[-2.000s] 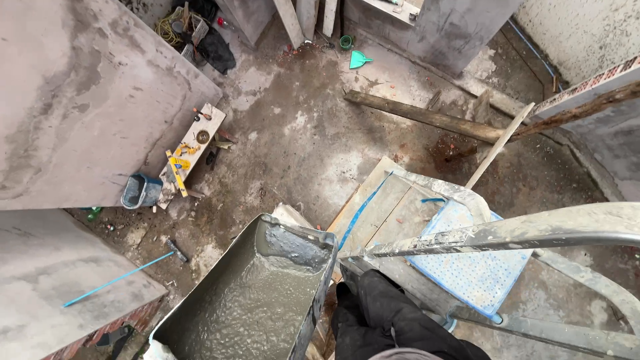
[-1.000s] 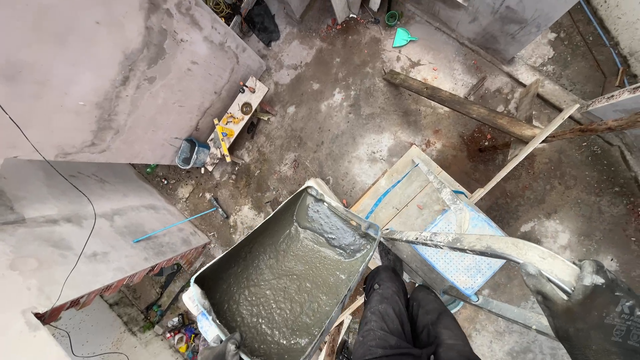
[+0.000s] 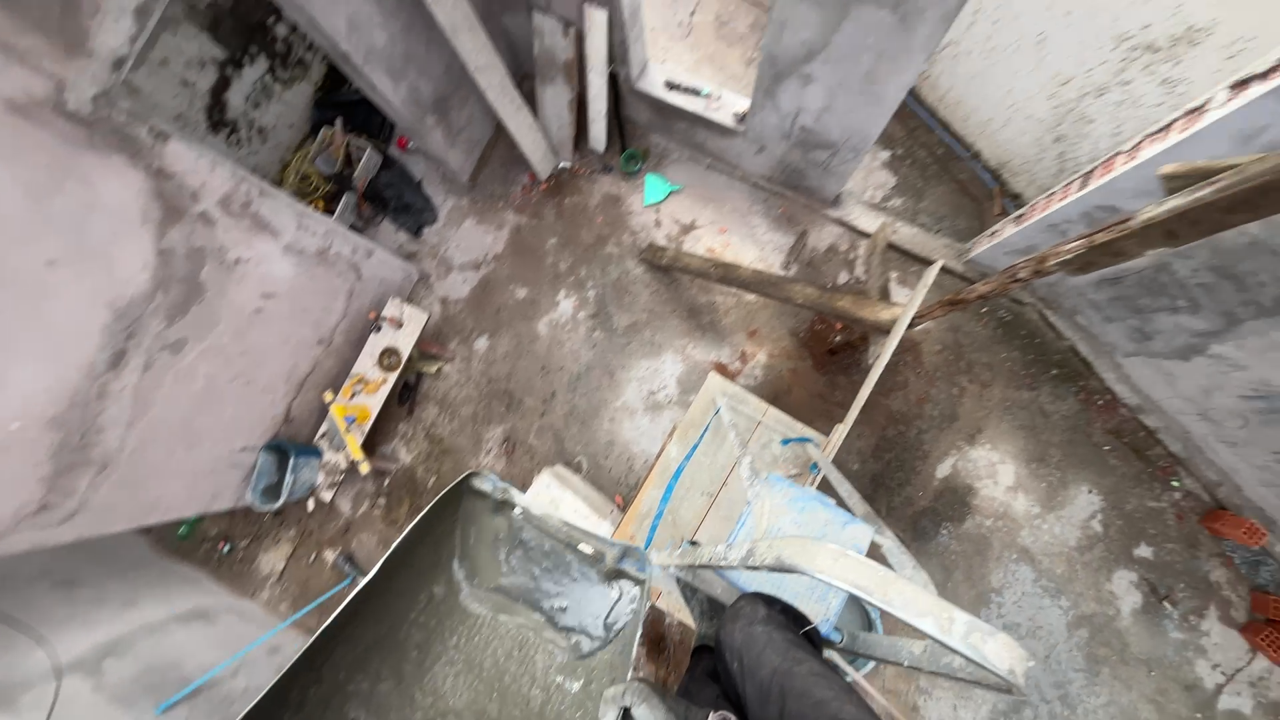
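Note:
A mortar tub (image 3: 345,590) stands at the bottom, left of centre, with wet grey mortar (image 3: 450,630) inside and a smoother, paler patch at its far end. What looks like my right hand (image 3: 638,700), in a grey glove, shows at the bottom edge by the tub's right side; its fingers and grip cannot be made out. My left hand is out of view. A curved, mortar-spattered metal rail (image 3: 860,575) runs right from the tub's corner. Below it lie wooden boards (image 3: 685,480) and a light blue panel (image 3: 800,530).
My dark-trousered legs (image 3: 780,660) are at the bottom. Lower down, on the floor, are a long timber (image 3: 770,285), a plank with tools (image 3: 375,370), a blue bucket (image 3: 285,475), a blue-handled tool (image 3: 255,640), a green dustpan (image 3: 658,188) and hollow bricks (image 3: 1235,525).
Both gloved hands showed one second ago, one by the tub's left edge and one at the lower right; neither is at those places in view now. The view has shifted.

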